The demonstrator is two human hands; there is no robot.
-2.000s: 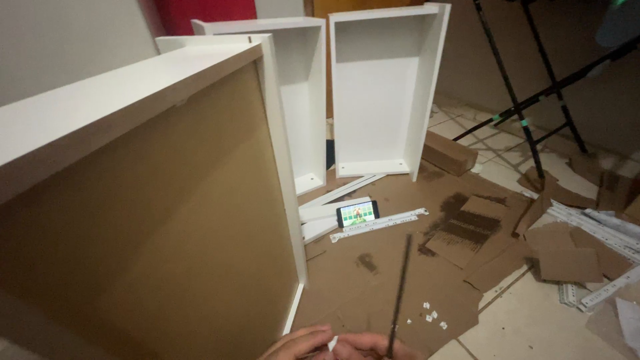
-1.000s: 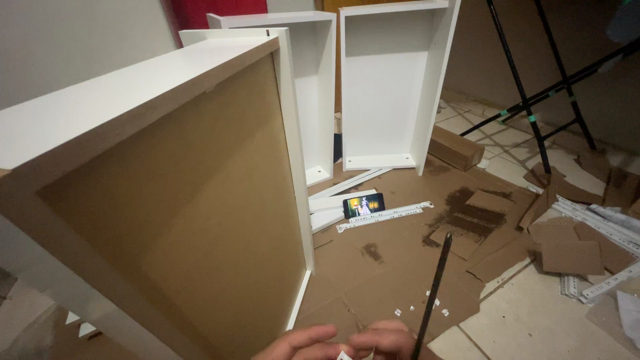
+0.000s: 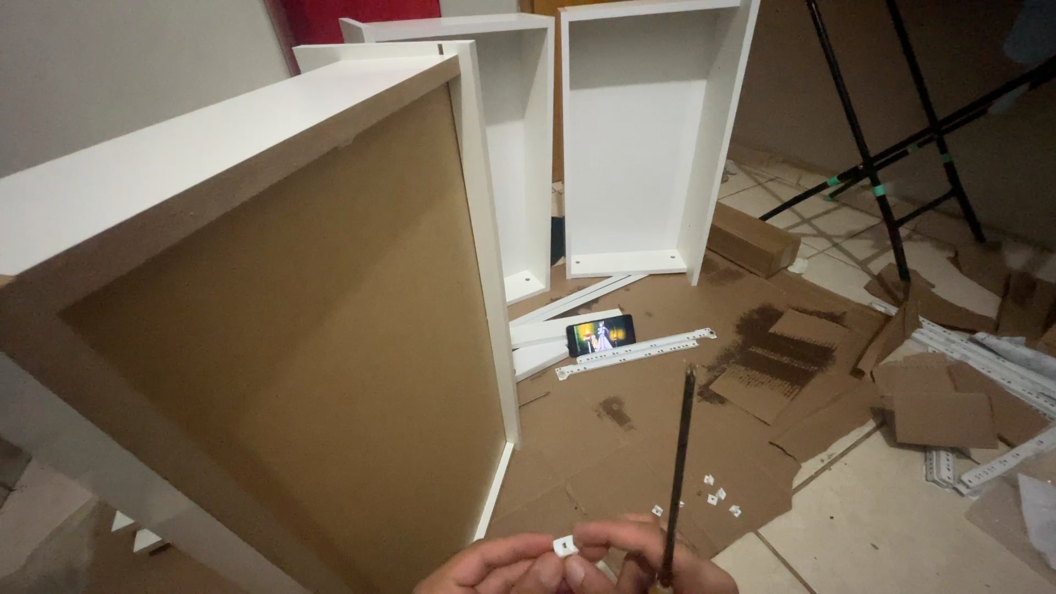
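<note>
At the bottom centre, my left hand pinches a small white plastic bracket between thumb and fingertips. The fingertips of my right hand touch the bracket's other side. The same right hand holds a screwdriver, its dark shaft pointing up and its handle mostly hidden by the fingers and the frame edge. Several similar white brackets lie on the cardboard just beyond the right hand. To the left of my hands stands a white drawer unit with a brown back panel.
Two white drawers stand upright behind. A lit phone leans near metal drawer rails on the cardboard sheet. Torn cardboard and more rails lie at right, below a black folding frame.
The white bracket between my fingertips shows more fully now. The screwdriver's shaft leaned further right one second ago and stands more upright now.
</note>
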